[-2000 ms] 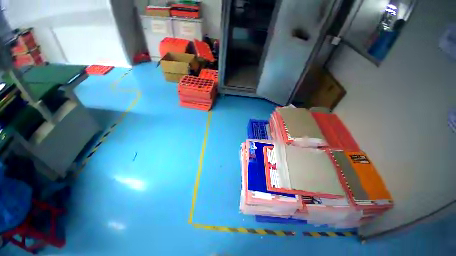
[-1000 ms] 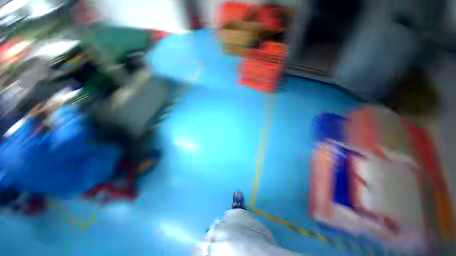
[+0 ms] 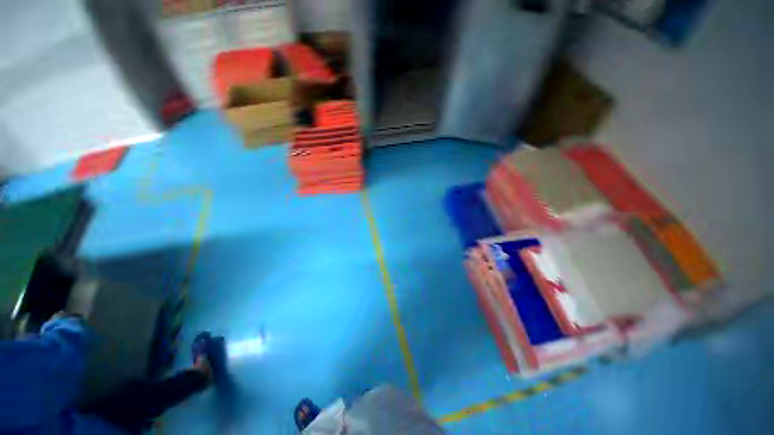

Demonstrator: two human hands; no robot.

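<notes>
Neither of my hands is in the picture. At the bottom edge show pale cloth of my own clothing (image 3: 386,415) and a dark shoe tip (image 3: 306,413). Nearest in front, to the right, a layered stack of sheets (image 3: 607,276) in red, white, blue and grey lies low on the floor, with an orange piece (image 3: 683,251) at its right side. A blue pallet (image 3: 472,217) sticks out at its left. The view is blurred.
Red trays (image 3: 328,157) are stacked beside an open cardboard box (image 3: 261,110) at the back. A seated person in blue (image 3: 38,374) is at lower left, a leg stretched out, by a green-topped bench (image 3: 34,234). A yellow line (image 3: 386,285) crosses the blue floor.
The view has swung and the scene has shifted. The stack sits further right than two seconds ago. The person in blue now shows a stretched-out leg and foot. My clothing remains at the bottom.
</notes>
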